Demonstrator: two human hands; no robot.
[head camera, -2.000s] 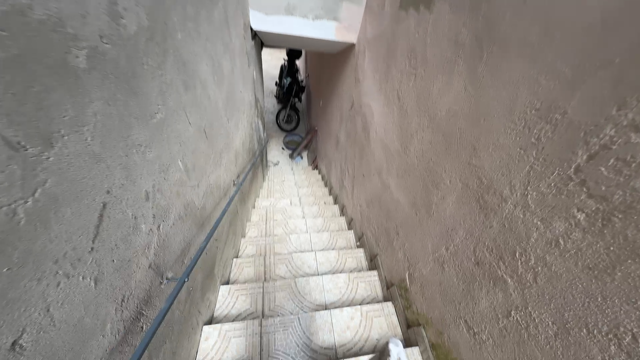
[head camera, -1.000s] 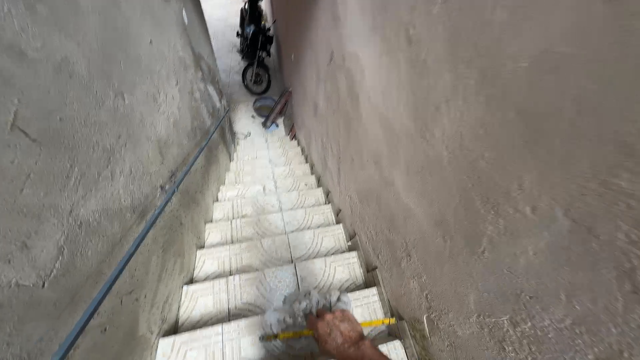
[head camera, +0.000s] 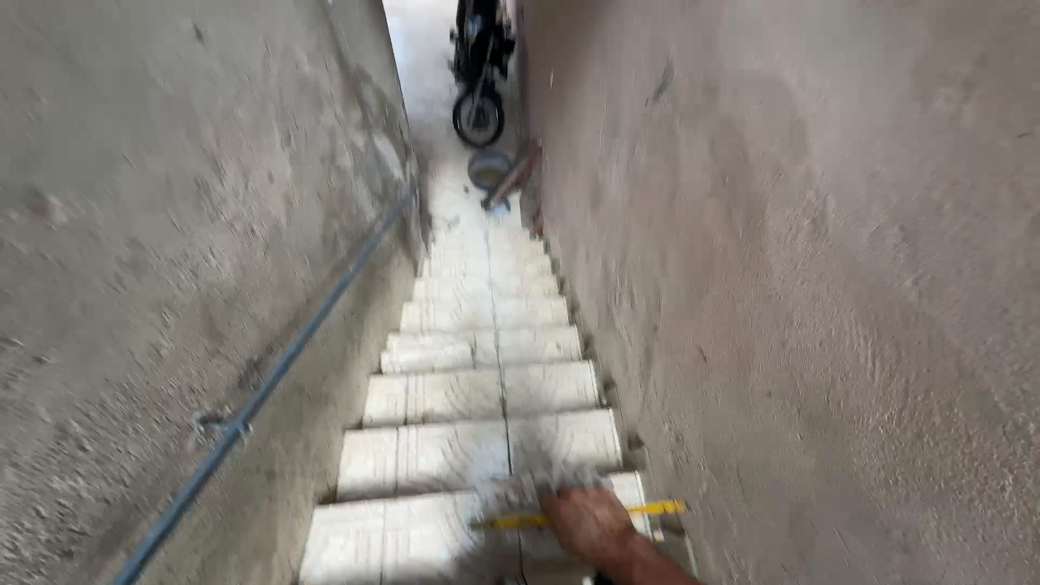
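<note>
My right hand (head camera: 591, 520) is at the lower middle, closed around a thin yellow stick-like tool (head camera: 662, 508) that sticks out on both sides of the fist. A blurred grey, shaggy bundle (head camera: 528, 479) is against the fingers, apparently in the same grip; its exact kind cannot be told. Both are above the tiled stairs (head camera: 422, 455). My left hand is out of view.
A narrow stairway runs down between a rough grey wall (head camera: 162, 203) and a brownish plastered wall (head camera: 772, 244). A blue-grey handrail (head camera: 325, 313) follows the left wall. At the bottom are a round basin (head camera: 490, 169), a reddish-brown long piece (head camera: 513, 175) and a motorcycle (head camera: 479, 114).
The stair bottom and motorcycle appear closer than before. My right hand, absent two seconds ago, is in view with the yellow tool and grey bundle, as it was one second ago.
</note>
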